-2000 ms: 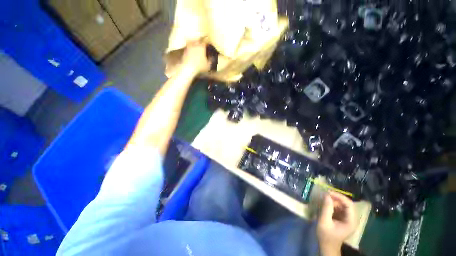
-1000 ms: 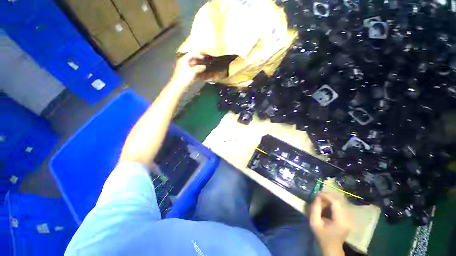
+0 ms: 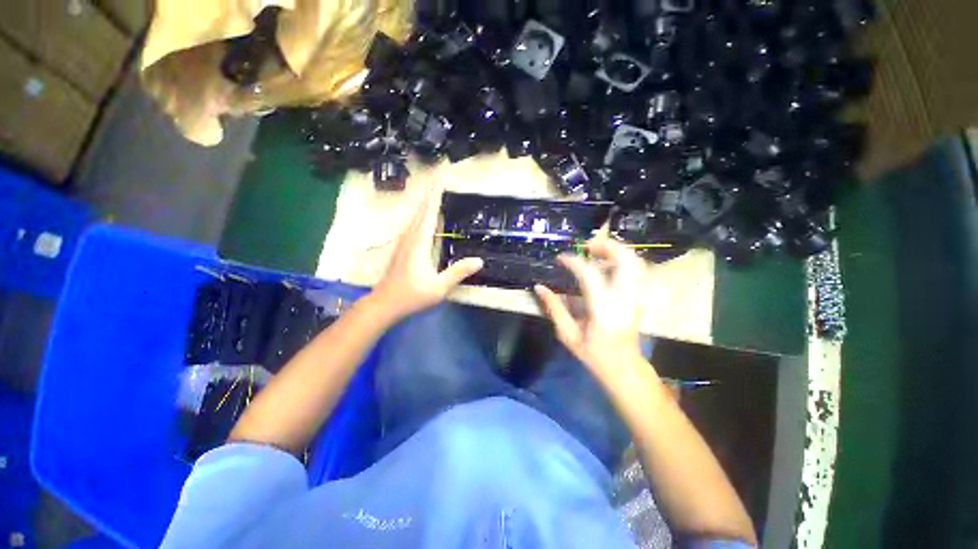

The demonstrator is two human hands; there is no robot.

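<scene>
A long black socket strip housing (image 3: pixel 515 223) lies flat on a cream work board (image 3: pixel 359 220), open side up, with glossy black parts inside. A yellow wire (image 3: pixel 654 246) sticks out past its right end, and a short yellow end shows at its left. My left hand (image 3: pixel 416 268) holds the housing's left end, thumb on the near edge. My right hand (image 3: pixel 603 295) is over the right end with bent fingers, by a small green spot. Whether its fingertips pinch anything is unclear.
A heap of black socket modules (image 3: pixel 740 118) lies behind the board. An open brown paper bag (image 3: pixel 193 64) stands at the upper left. A blue tote (image 3: pixel 102 365) with black housings (image 3: pixel 241 322) is at the left. A speckled pale strip (image 3: pixel 821 407) runs at the right.
My left hand has left the paper bag and come down to the housing's left end. My right hand has moved onto the housing's right end. The view has turned and shifted.
</scene>
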